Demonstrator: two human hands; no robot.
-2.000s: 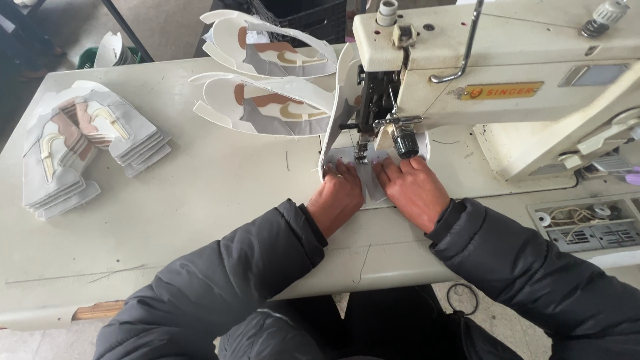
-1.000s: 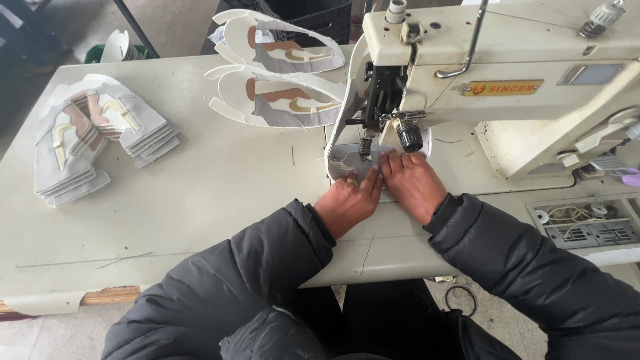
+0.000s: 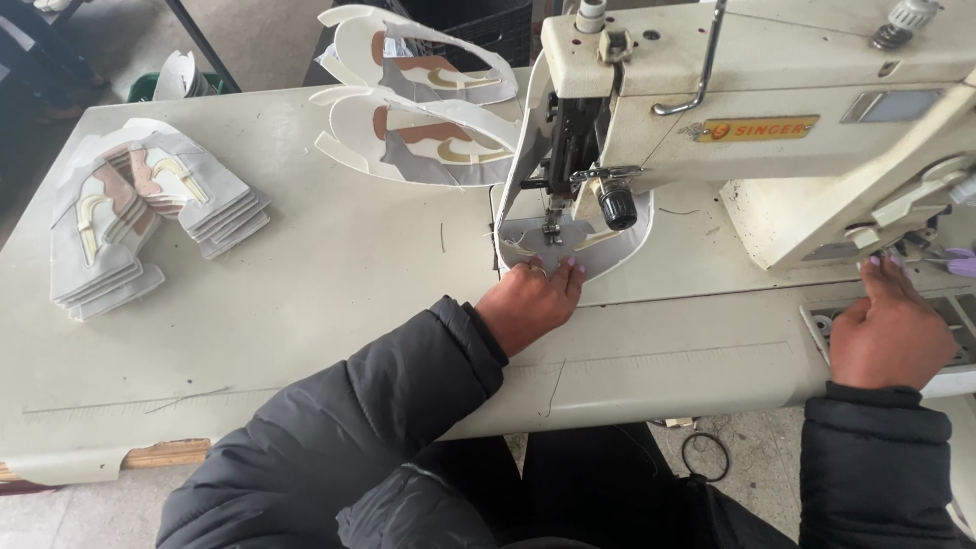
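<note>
My left hand (image 3: 534,299) presses its fingertips on the near part of a grey and white shoe upper (image 3: 621,248), which lies under the presser foot (image 3: 552,229) of a Singer sewing machine (image 3: 686,99). The upper's far part rises along the left of the machine head. My right hand (image 3: 888,328) is off the upper, at the lever at the base of the machine's arm; its fingertips touch or nearly touch it, and whether they grip anything cannot be told. Purple-handled scissors or snips (image 3: 962,263) lie just right of its fingers.
A stack of shoe upper pieces (image 3: 221,202) stands on the left of the table (image 3: 358,252). Two joined uppers (image 3: 412,137) lie behind, left of the machine head. A parts tray (image 3: 820,324) is set in the table under my right hand. Loose threads lie about.
My right hand has left the upper beside the needle and moved right to the base of the machine's arm. My left hand has stayed on the upper.
</note>
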